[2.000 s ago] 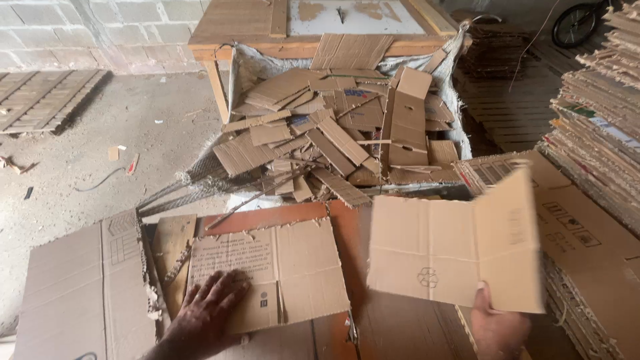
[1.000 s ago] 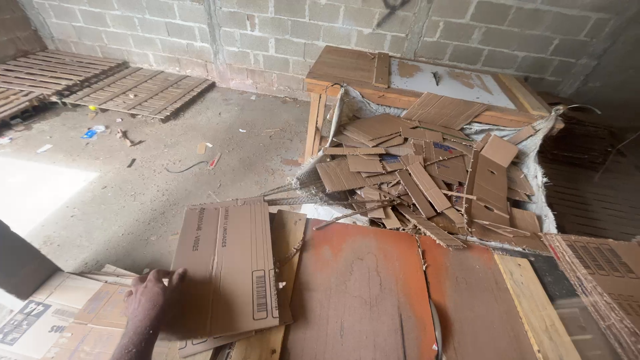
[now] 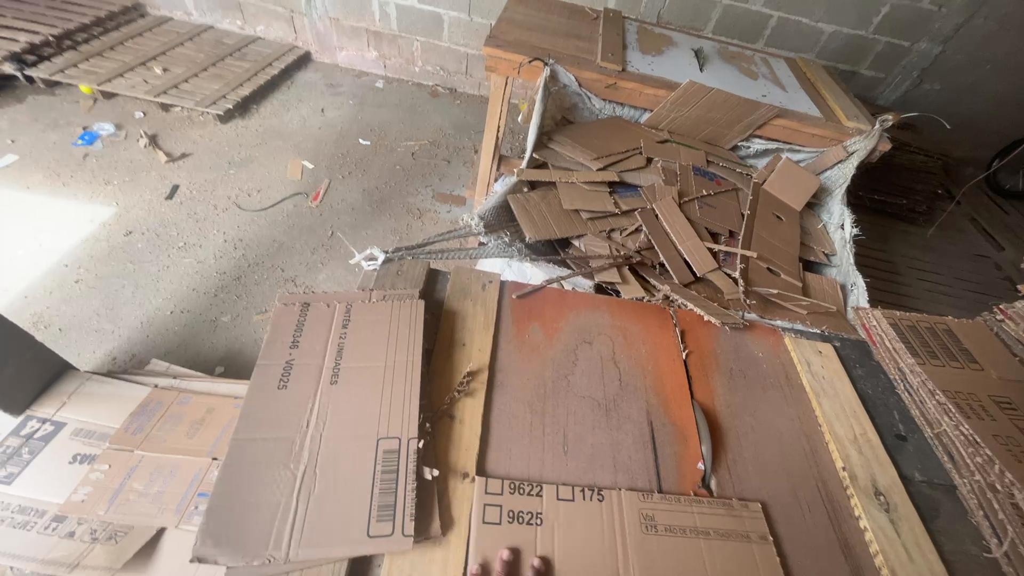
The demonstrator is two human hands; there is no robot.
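Observation:
Fingertips of what looks like my left hand [image 3: 506,563] rest on a printed cardboard sheet [image 3: 624,520] at the bottom edge of the view; the rest of this hand is out of frame, so its grip is hidden. That sheet lies on the worn orange-and-brown board [image 3: 588,384] of the worktable. My right hand is not in view. Left of the board, another printed cardboard sheet [image 3: 328,432] lies on top of others, beside a wooden plank [image 3: 460,360]. Farther left are flattened cardboard boxes [image 3: 160,480].
Beyond the table, a white woven sack [image 3: 840,200] holds many cardboard scraps [image 3: 680,216], in front of a wooden table [image 3: 552,40]. Stacked cardboard [image 3: 944,400] stands at the right. A wooden pallet [image 3: 176,64] and litter lie on the floor at the left.
The left hand has left the flattened boxes at the far left. A printed sheet now lies at the bottom centre, where bare board showed one second ago. The right hand, seen two seconds ago holding cardboard, is out of view.

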